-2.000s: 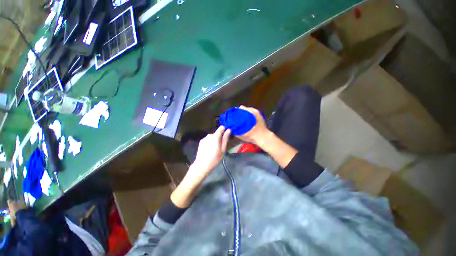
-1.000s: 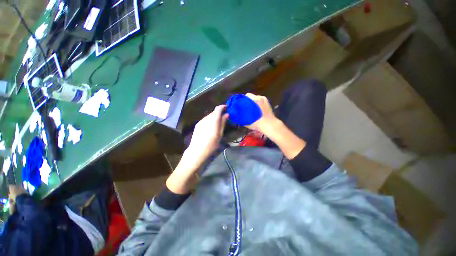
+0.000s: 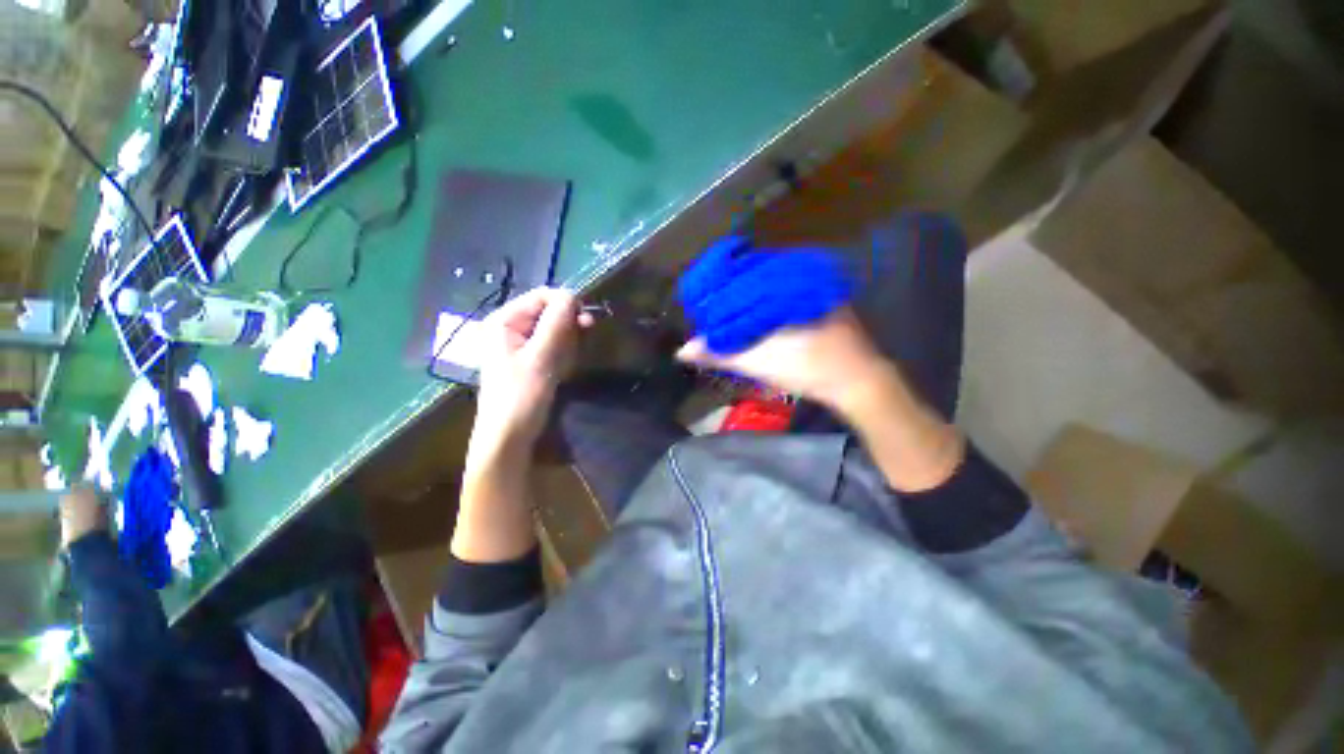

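A small solar panel (image 3: 498,206) lies dark back up on the bench's front edge. Its thin black cable (image 3: 436,348) loops over the white label beside my left hand. My left hand (image 3: 528,346) is over the panel's near corner, fingers pinched on the cable; a small thin end sticks out by the fingertips. My right hand (image 3: 811,358) holds a crumpled bright blue cloth (image 3: 767,292) off the bench, above my lap. The hand is slightly blurred, and the cloth hides some of its fingers.
Stacked panels (image 3: 347,111) lie at the back left of the green bench (image 3: 663,74). A clear bottle (image 3: 221,320), white scraps (image 3: 305,342) and another blue cloth (image 3: 149,516) are at left. A neighbour's sleeve (image 3: 118,633) is at lower left. Open cartons (image 3: 1164,265) stand at right.
My hands were together at the blue cloth. My left hand has moved left to the panel's near corner and taken the cable. My right hand has moved right with the cloth.
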